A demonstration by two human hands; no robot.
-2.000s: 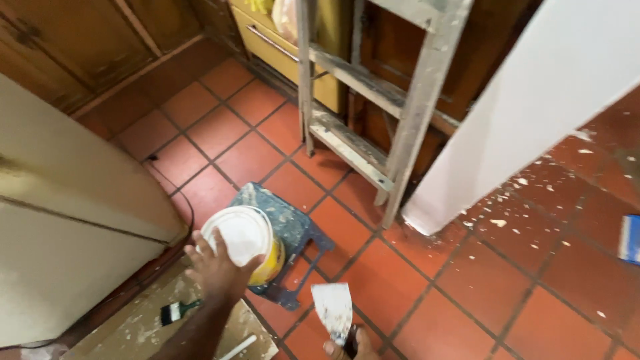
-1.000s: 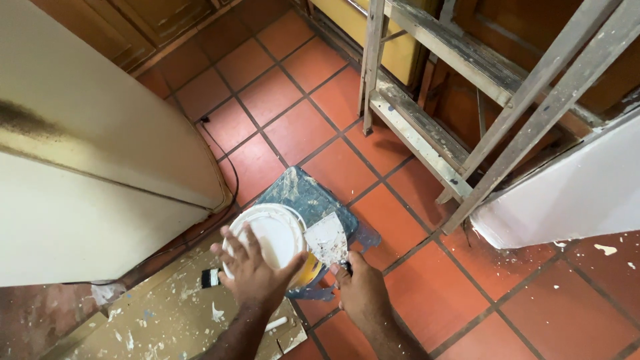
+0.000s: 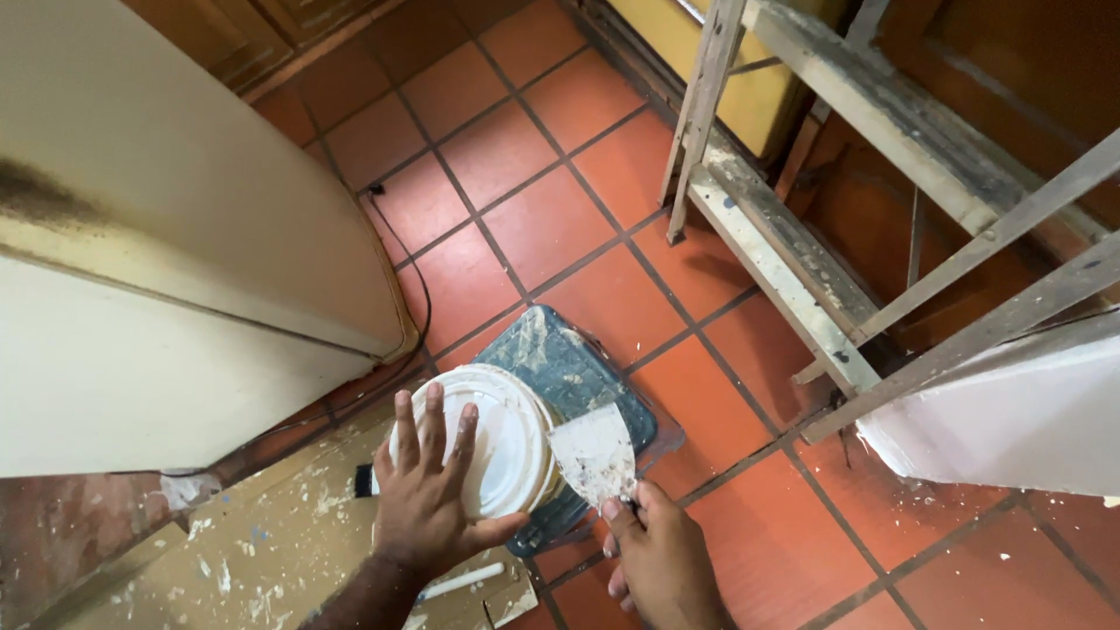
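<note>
My left hand (image 3: 433, 490) lies with fingers spread over the white lid of a plastic bucket (image 3: 503, 437); whether it presses on the lid or hovers cannot be told. My right hand (image 3: 661, 551) grips a putty knife (image 3: 597, 451) by its handle. The wide blade, smeared with white compound, points up and left, with its edge at the bucket's rim. Beneath and behind the bucket is a paint-stained blue-green plastic step stool or box (image 3: 560, 363). A brush with black bristles (image 3: 364, 481) shows left of my left hand, partly hidden.
Paint-splattered cardboard (image 3: 219, 560) covers the floor at lower left, with a white stick (image 3: 464, 579) on it. A refrigerator-like white appliance (image 3: 219, 262) stands left, a black cord (image 3: 427, 297) beside it. A stepladder (image 3: 779, 262) and a white wall end (image 3: 1006, 437) stand right. White flakes dot the tiles (image 3: 840, 560).
The putty knife in my right hand has moved from the floor side up to the bucket's rim. My left hand stays over the lid. The view has shifted towards the left.
</note>
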